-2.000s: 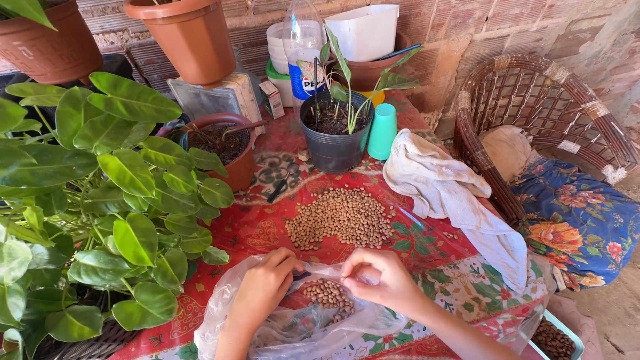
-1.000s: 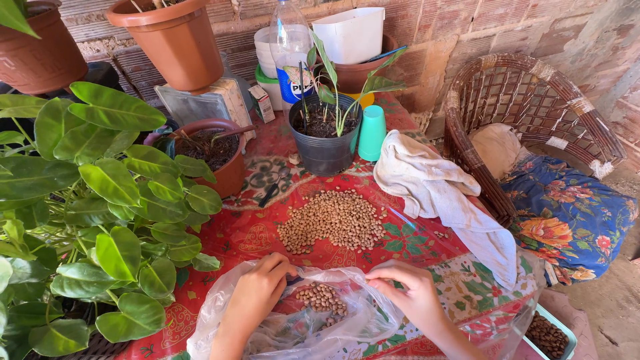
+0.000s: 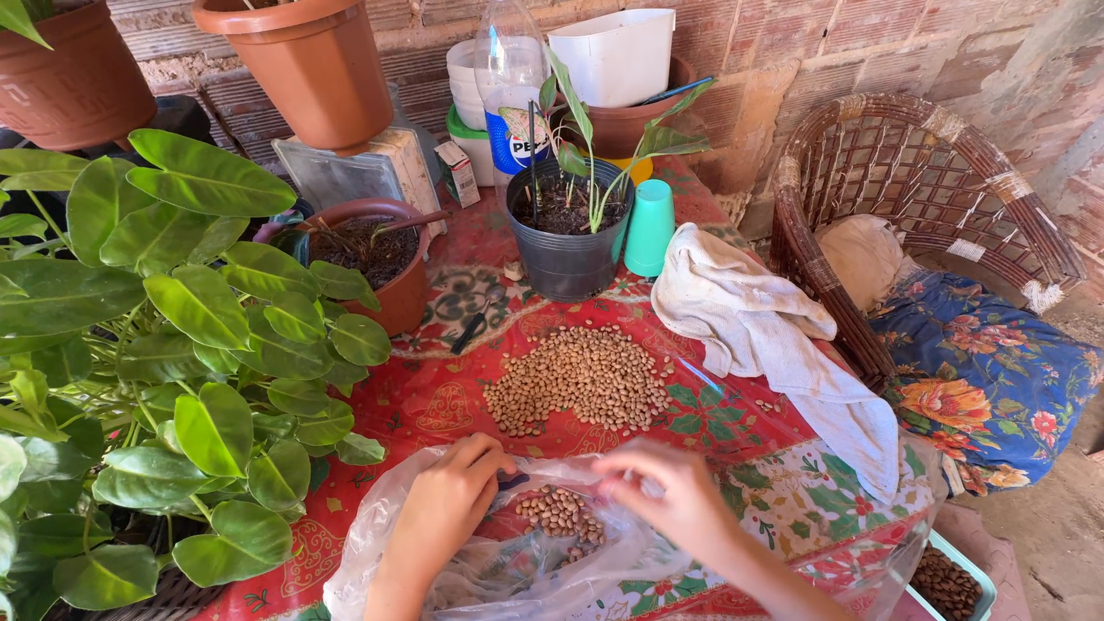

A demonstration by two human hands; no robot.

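Observation:
A clear plastic bag (image 3: 483,565) lies at the table's near edge with a small heap of beans (image 3: 561,513) at its mouth. On the bag's left side, my left hand (image 3: 453,496) has its fingers closed on the plastic rim. My right hand (image 3: 668,492) is at the rim's right side, thumb and fingertips near the plastic and slightly blurred; whether it grips the plastic I cannot tell. Just beyond both hands, a larger pile of light brown beans (image 3: 595,375) is spread on the red patterned tablecloth (image 3: 414,414).
A leafy potted plant (image 3: 190,345) crowds the left. Behind the beans stand a black plant pot (image 3: 569,250), a turquoise cup (image 3: 651,228) and a crumpled white cloth (image 3: 742,302). A spoon (image 3: 479,319) lies left. Beyond are a wicker chair (image 3: 802,259) and a tub of dark beans (image 3: 987,586).
My hands were close together over the bag's rim two seconds ago; my right hand moved right, and the bag's mouth is spread wider. Since one second ago it has shifted back a little toward the left.

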